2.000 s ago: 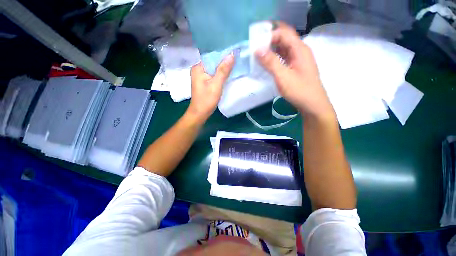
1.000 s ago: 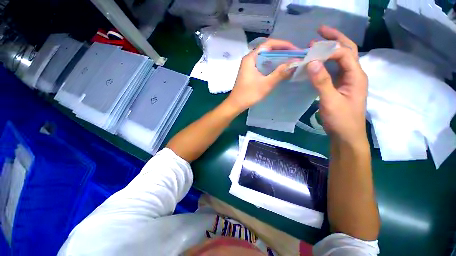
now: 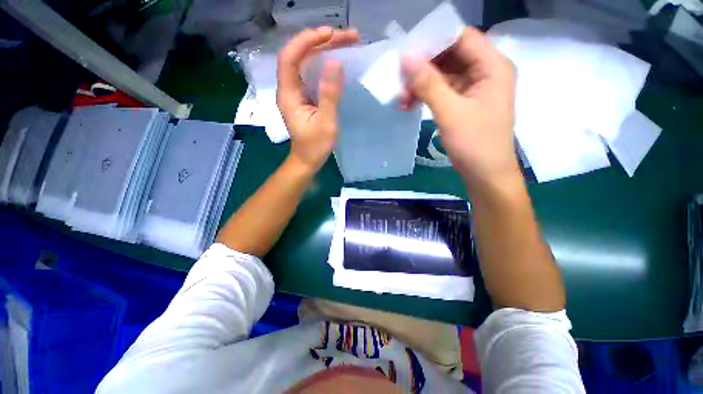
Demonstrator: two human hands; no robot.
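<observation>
My right hand [image 3: 470,100] pinches a small white sheet [image 3: 420,48], tilted, between thumb and fingers above the bench. My left hand [image 3: 308,100] is raised to its left, fingers curved around the edge of a thin, pale grey translucent piece [image 3: 376,135]; how firmly it grips is blurred. Nearer to me, a glossy black panel [image 3: 408,237] with fine white text lies flat on white sheets [image 3: 401,285], reflecting a ceiling light.
Grey-faced pieces [image 3: 185,181] stand stacked at the left beside a metal bar [image 3: 100,58]. Loose white sheets [image 3: 566,100] lie at the far right. A white ring [image 3: 433,152] lies behind the panel. Dark pieces with pale edges [image 3: 694,265] stand at the right rim. Blue crates [image 3: 69,323] are lower left.
Over the last second the view has turned back left. The small white sheet is now held up, tilted, by my right hand. The blue-edged piece seen between my hands no longer shows clearly.
</observation>
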